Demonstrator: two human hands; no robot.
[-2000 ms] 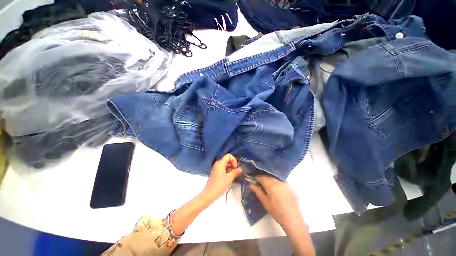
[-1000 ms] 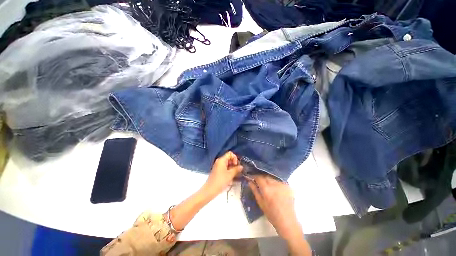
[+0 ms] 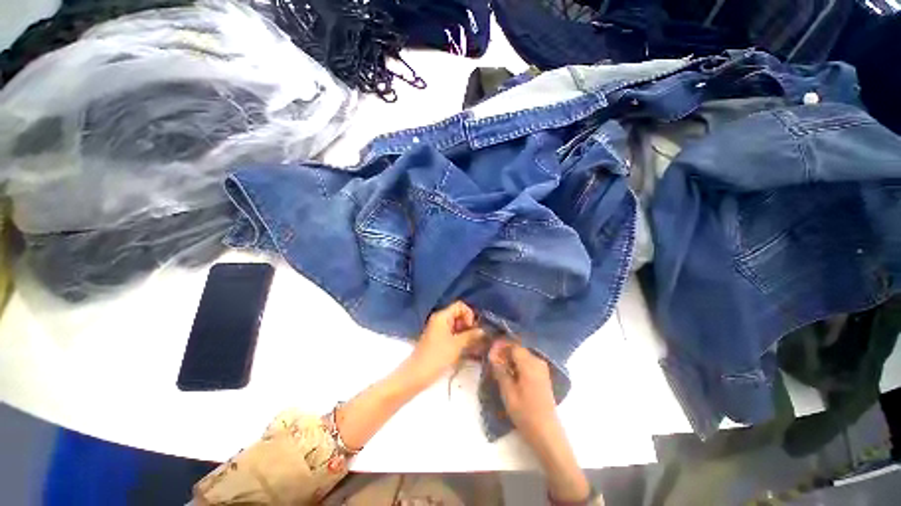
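Note:
A mid-blue denim jacket (image 3: pixel 445 227) with pale stitching lies crumpled on the white table in front of me. My left hand (image 3: pixel 447 341) pinches a fold of it near its lower edge. My right hand (image 3: pixel 519 374) is just to the right, its fingers curled at the same part of the denim. A narrow end of the denim hangs below my fingers, and fine threads show under my left hand. Whether my right hand holds a tool is hidden by the fingers.
A black smartphone (image 3: pixel 226 326) lies left of my hands. A plastic-wrapped bundle (image 3: pixel 148 148) sits at the far left. Tangled black cords (image 3: pixel 346 40) lie beyond it. A second denim jacket (image 3: pixel 780 227) hangs over the right table edge, with dark green cloth (image 3: pixel 845 356) below.
My right hand has turned more upright, its fingers now curled in close to my left hand. My left hand keeps its pinch. The view has shifted slightly.

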